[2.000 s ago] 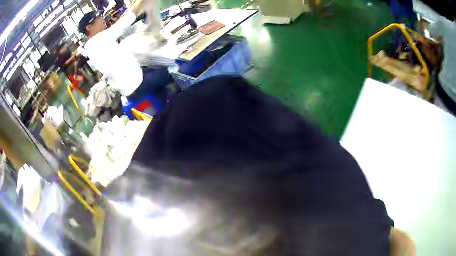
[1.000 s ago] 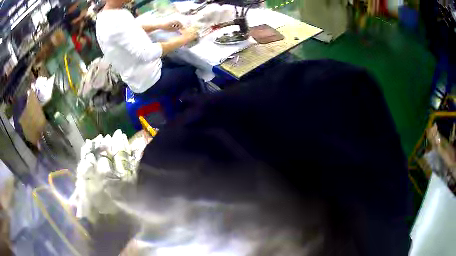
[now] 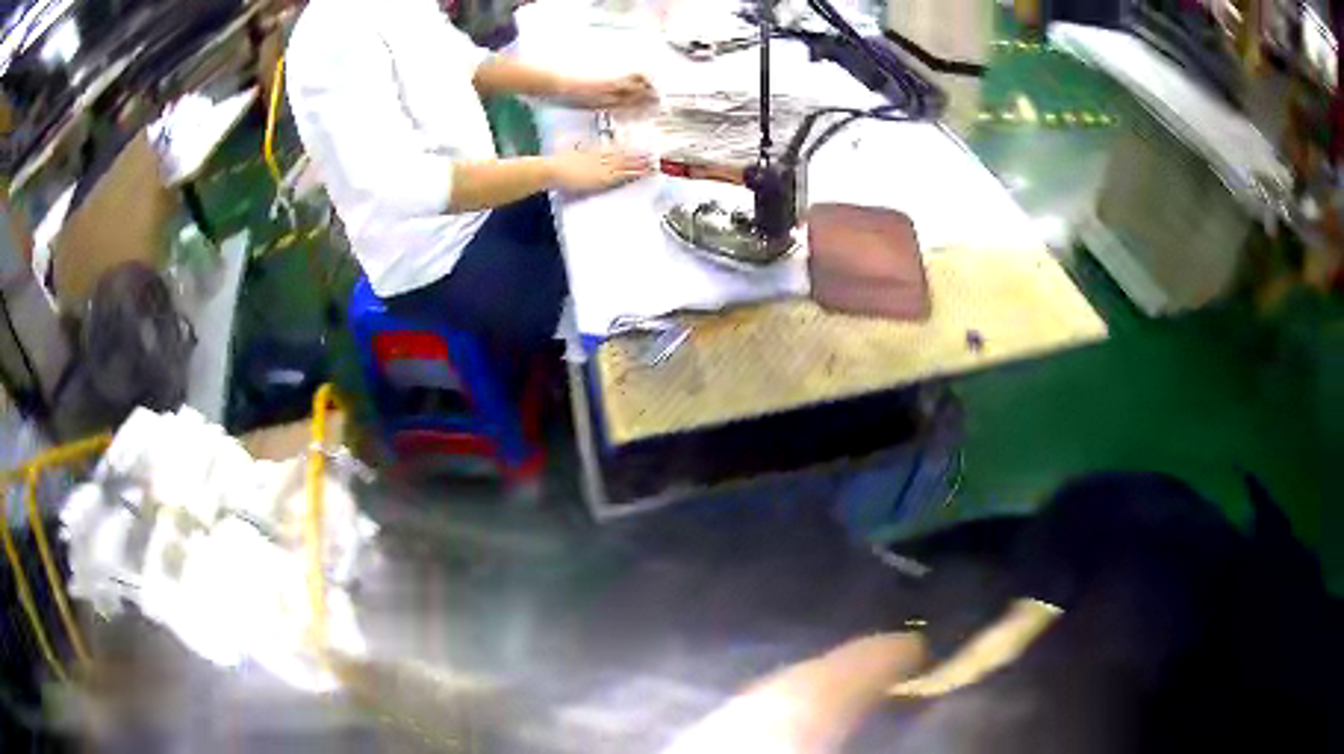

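Observation:
A large dark navy-black garment (image 3: 1179, 633) fills the lower right, bunched and blurred. My left hand (image 3: 826, 692) enters from the bottom edge, blurred, with its fingers on the dark cloth; it appears to hold it, but the fingertips are hidden or smeared. A pale tan strip (image 3: 985, 648) shows against the cloth just right of the hand; I cannot tell what it is. My right hand is not in view.
Ahead is a pressing table (image 3: 1017, 309) with a steam iron (image 3: 733, 228) and a brown pad (image 3: 870, 262). A person in white (image 3: 391, 140) works at its left, beside a blue-and-red stool (image 3: 428, 383). White cloth bundle (image 3: 207, 538) and yellow rails (image 3: 317, 516) stand lower left.
The view has come closer to the pressing table. The dark garment has shifted from the centre to the lower right. My left hand now shows more. The white table at right has left view.

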